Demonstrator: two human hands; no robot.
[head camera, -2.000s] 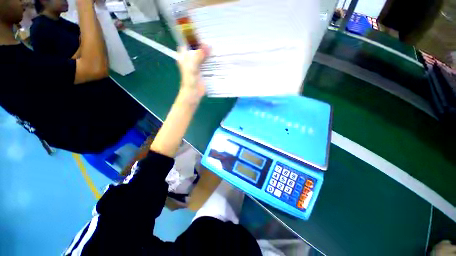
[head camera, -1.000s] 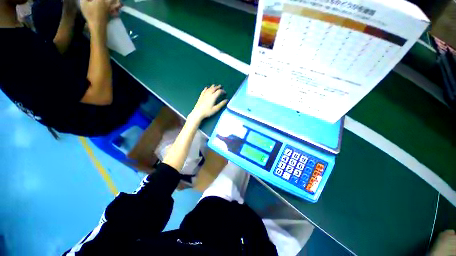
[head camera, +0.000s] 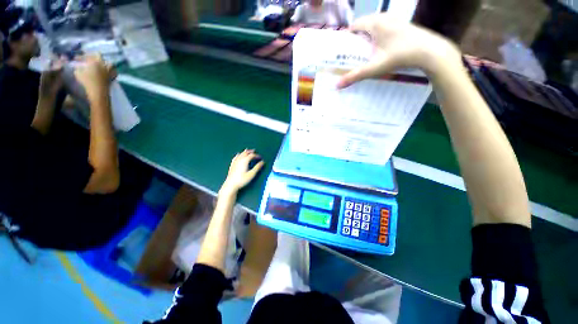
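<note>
A white retail box (head camera: 355, 117) with an orange-brown strip and a printed table stands upright on the flat plate (head camera: 329, 171) of a blue digital scale (head camera: 272, 218). Its two displays glow green. My right hand (head camera: 393, 47) reaches over the top of the box, thumb on its front face and fingers partly hidden behind it. My left hand (head camera: 242, 169) rests on the green bench left of the scale, fingers spread, with something small and dark at its fingertips that I cannot make out.
A seated person (head camera: 57, 152) is at the left with a white box (head camera: 120, 107) near the hands. An open brown carton (head camera: 168, 237) is below the bench edge. Dark trays (head camera: 520, 95) and another person (head camera: 323, 12) are across the green bench (head camera: 190, 139).
My right hand has come in from the right and taken hold of the box top. The box still stands on the scale. My left hand stays on the bench. The view has shifted.
</note>
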